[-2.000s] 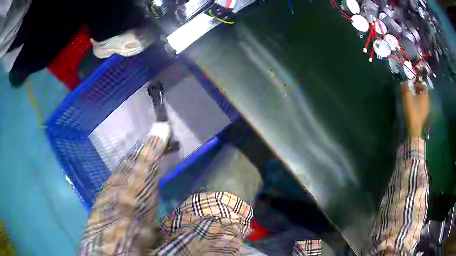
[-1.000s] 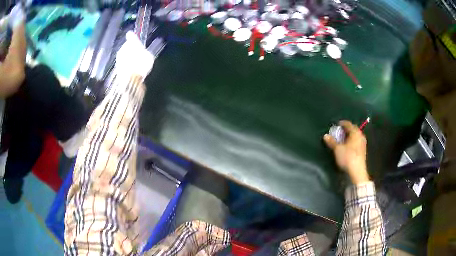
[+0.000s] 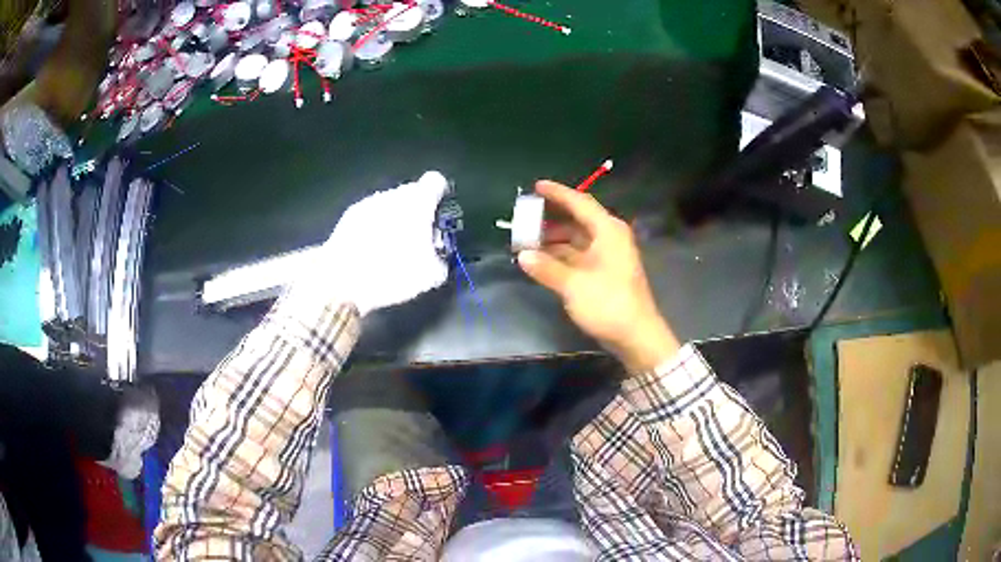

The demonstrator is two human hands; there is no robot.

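My left hand [image 3: 384, 247], in a white glove, is closed around a silver-white channel unit [image 3: 247, 279] that points out to the left. A dark end fitting [image 3: 449, 220] shows at the glove's right side, with thin blue wires [image 3: 470, 280] hanging from it. My bare right hand [image 3: 598, 269] holds a silver motor [image 3: 528, 221] between thumb and fingers, its short shaft towards the fitting. The motor and the fitting are apart. The red motor lead [image 3: 595, 175] sticks out behind the fingers.
A pile of motors [image 3: 274, 71] lies at the far left of the green mat. Channels [image 3: 132, 263] lie side by side at left. A black screwdriver [image 3: 768, 148] rests by a metal box [image 3: 807, 49] at right. A phone [image 3: 915, 426] lies on cardboard. Another person's gloved hand [image 3: 134, 426] is lower left.
The view has swung right. My left hand has brought a channel from the left stack to the middle of the bench. My right hand took a motor from the pile and now holds it near the channel's end.
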